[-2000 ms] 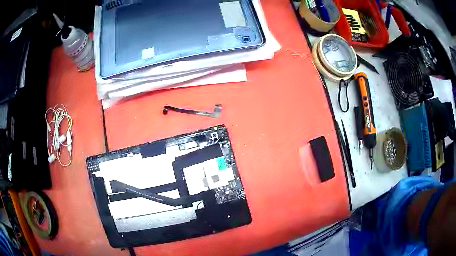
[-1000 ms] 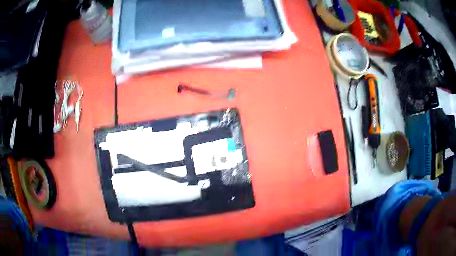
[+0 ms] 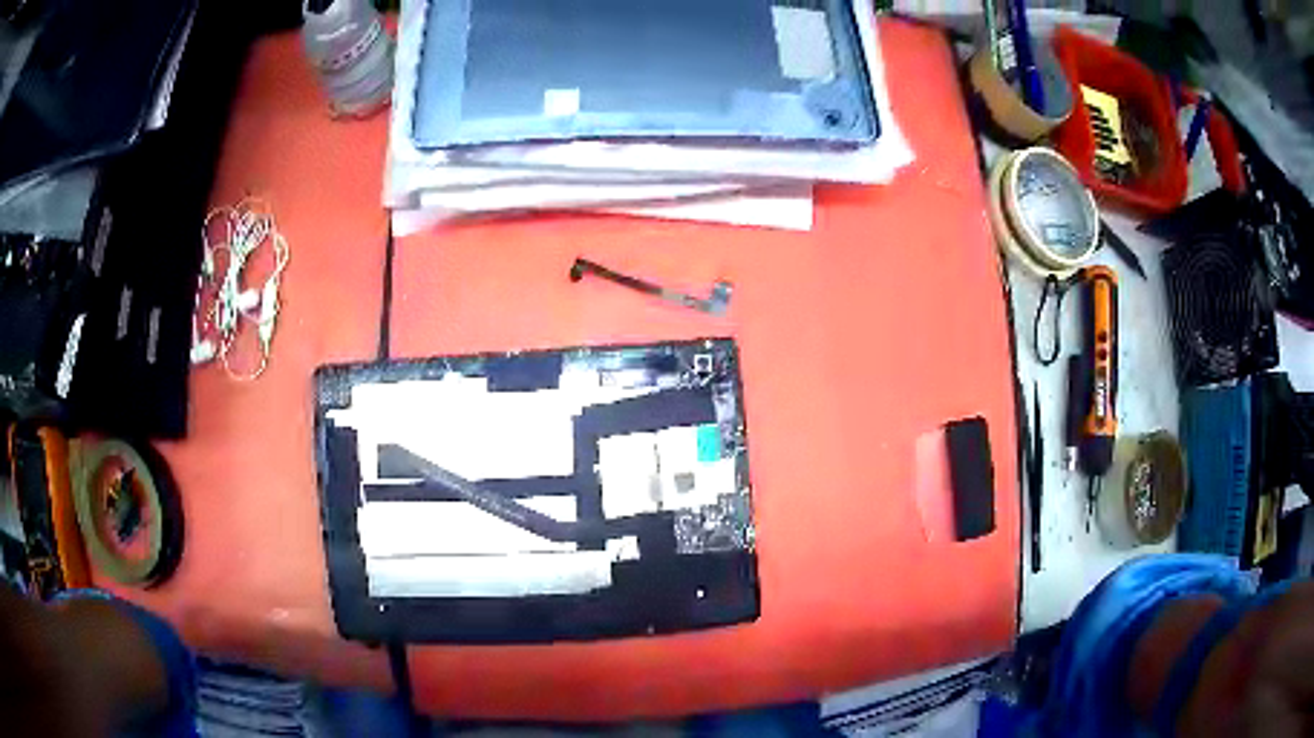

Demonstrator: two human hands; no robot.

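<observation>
The opened tablet [image 3: 541, 498] lies on the red mat, its white battery panels, black flex and component-covered board facing up. A loose thin flex cable [image 3: 651, 287] lies above it. A clear card with a black grip [image 3: 970, 479] lies to the right. A blue-grey back cover [image 3: 649, 72] lies on white papers at the top. At both lower corners, blue sleeves and dark, blurred parts of my arms are cut off by the edge. Neither hand itself can be made out, and nothing touches the tablet.
White earphones [image 3: 242, 296] and a tape roll [image 3: 127, 508] lie left, a bottle [image 3: 349, 55] top left. On the right are an orange and black screwdriver [image 3: 1098, 361], a thin dark rod [image 3: 1036, 476], pale rolls [image 3: 1049, 212] and a red bin [image 3: 1121, 123].
The view has shifted, so the bench things appear further right. My left arm and sleeve have come in at the lower left corner. The tablet and loose flex cable have not visibly moved on the mat.
</observation>
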